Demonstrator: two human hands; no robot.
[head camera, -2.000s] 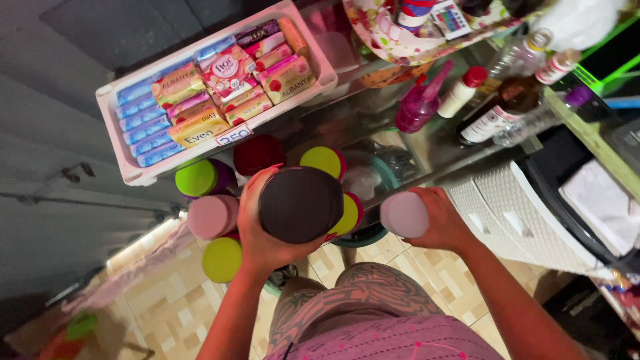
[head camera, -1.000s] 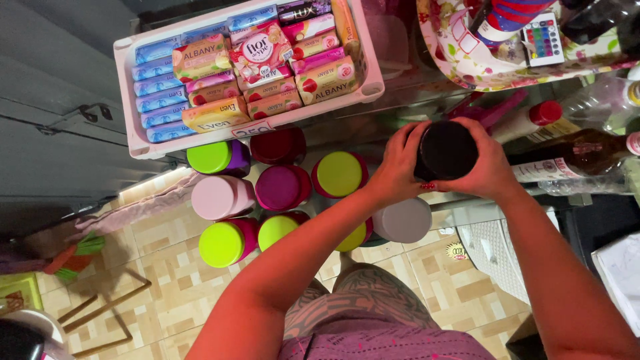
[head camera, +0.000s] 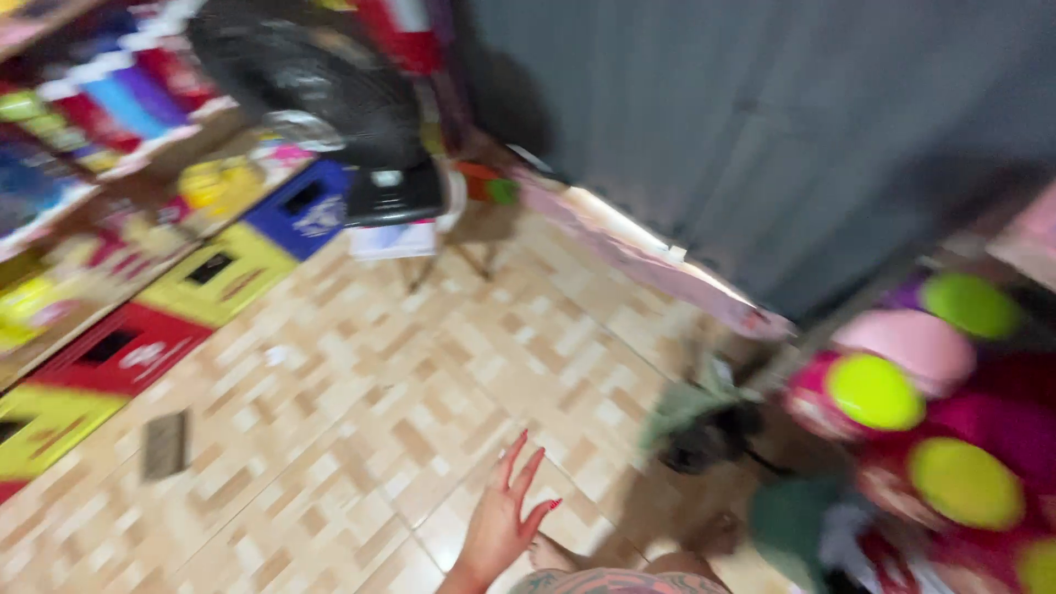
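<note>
My left hand (head camera: 505, 511) is low in the middle of the head view, fingers apart and holding nothing, over the tiled floor (head camera: 445, 371). My right hand is out of view. To the right of my left hand, at the right edge, stand several lidded jars, blurred by motion. Among them are a pink jar with a yellow-green lid (head camera: 874, 392), a red one with a yellow lid (head camera: 965, 483), a pale pink lid (head camera: 912, 351) and a green lid (head camera: 973, 304). My bare foot and patterned shorts show at the bottom.
Crates in yellow (head camera: 219, 272), red (head camera: 124, 351) and blue (head camera: 301, 206) line the left under stocked shelves. A black object (head camera: 318, 91), perhaps plastic-covered, stands near a grey metal door (head camera: 742, 124). A green cloth or bag (head camera: 689, 412) lies near the jars.
The view has swung far to the left. One second ago both hands held a dark-lidded jar; now my left hand is empty and my right hand is out of view.
</note>
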